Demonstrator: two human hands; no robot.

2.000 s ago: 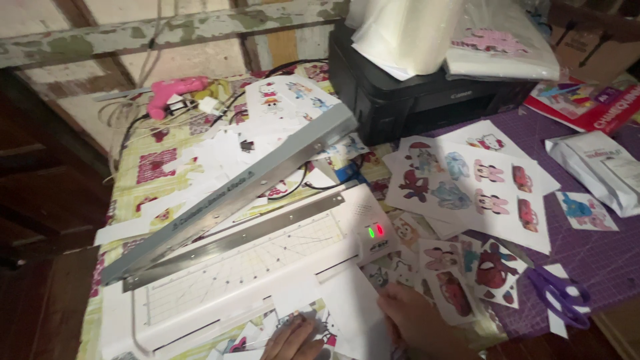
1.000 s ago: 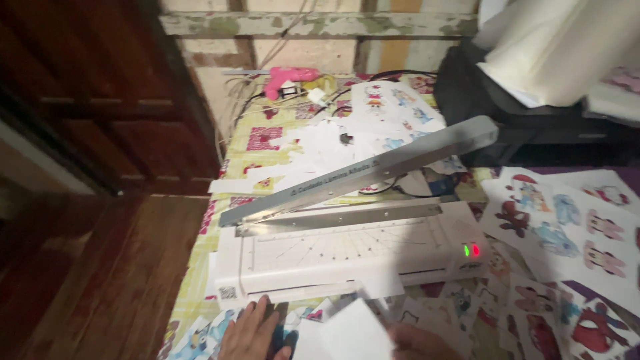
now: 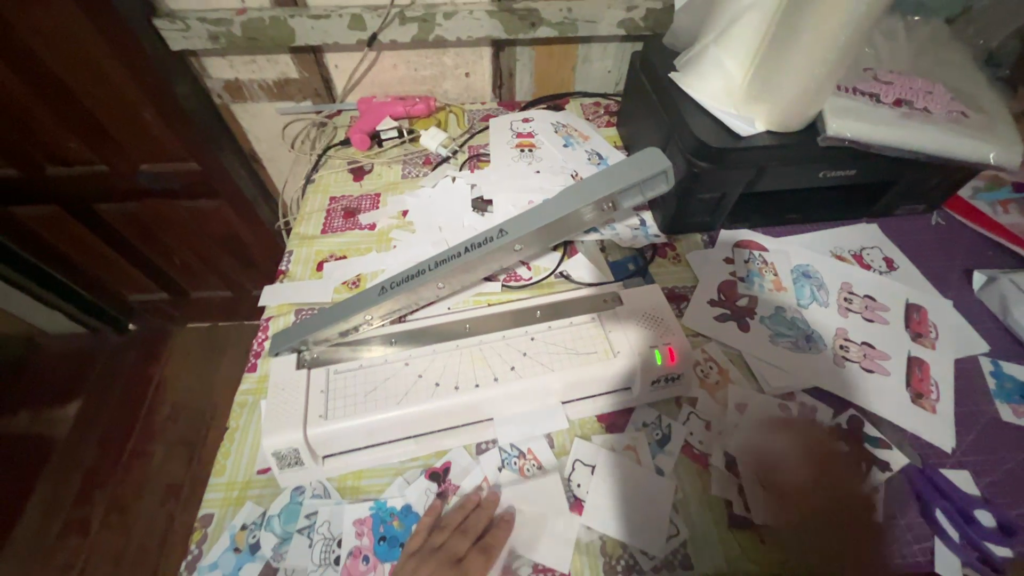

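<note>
My left hand (image 3: 458,534) lies flat, palm down, on cut paper pieces with printed cartoon characters (image 3: 392,528) at the table's front edge. Blurred, my right hand (image 3: 812,488) is over more printed cutouts (image 3: 712,376) at the lower right; its fingers cannot be made out. In front of both hands stands a white laminator with a built-in paper trimmer (image 3: 472,376), its grey blade arm (image 3: 480,248) raised and its green and red lights lit. A blank white paper piece (image 3: 628,492) lies between the hands, and another slip (image 3: 530,420) rests at the laminator's front slot.
A black Canon printer (image 3: 800,188) bears plastic bags (image 3: 920,104). Printed character sheets (image 3: 864,320) and purple scissors (image 3: 960,508) lie on the purple cutting mat (image 3: 904,212) at right. A pink glue gun (image 3: 388,116) with cables and white paper scraps (image 3: 440,208) sit behind the laminator.
My right hand has moved right, away from the paper pieces near my left hand. A white piece seen beside it a second ago now lies apart from it. The view has shifted.
</note>
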